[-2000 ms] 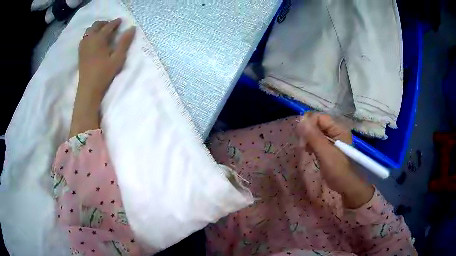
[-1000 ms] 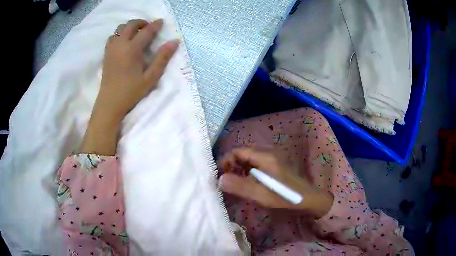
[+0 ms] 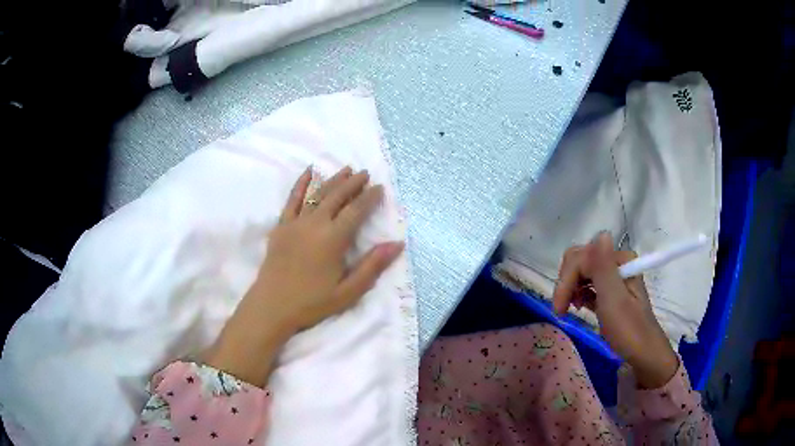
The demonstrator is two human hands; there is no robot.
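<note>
A white cloth panel [image 3: 209, 218] lies over the table and hangs toward the lap, with a short frayed edge [image 3: 408, 322] along its right side. My left hand [image 3: 318, 253] lies flat on the panel near that edge, fingers spread, holding nothing; a ring shows on one finger. My right hand [image 3: 606, 296] is away from the panel, over the front of the bin at the right. It is closed on a white-handled tool [image 3: 667, 255], whose handle points up and right. The tool's tip is hidden by the fingers.
Off-white garments [image 3: 667, 174] with frayed ends lie over a blue bin [image 3: 737, 253] at right. Pink and dark thread snips [image 3: 510, 23] lie at the far side of the pale table [image 3: 471, 131]. White garments with dark bands [image 3: 261, 35] lie at the far left. Black specks dot the table.
The view has shifted, showing more of the far table. My right hand went from the bin's edge to the panel's edge, then back over the bin. My left hand stays on the panel.
</note>
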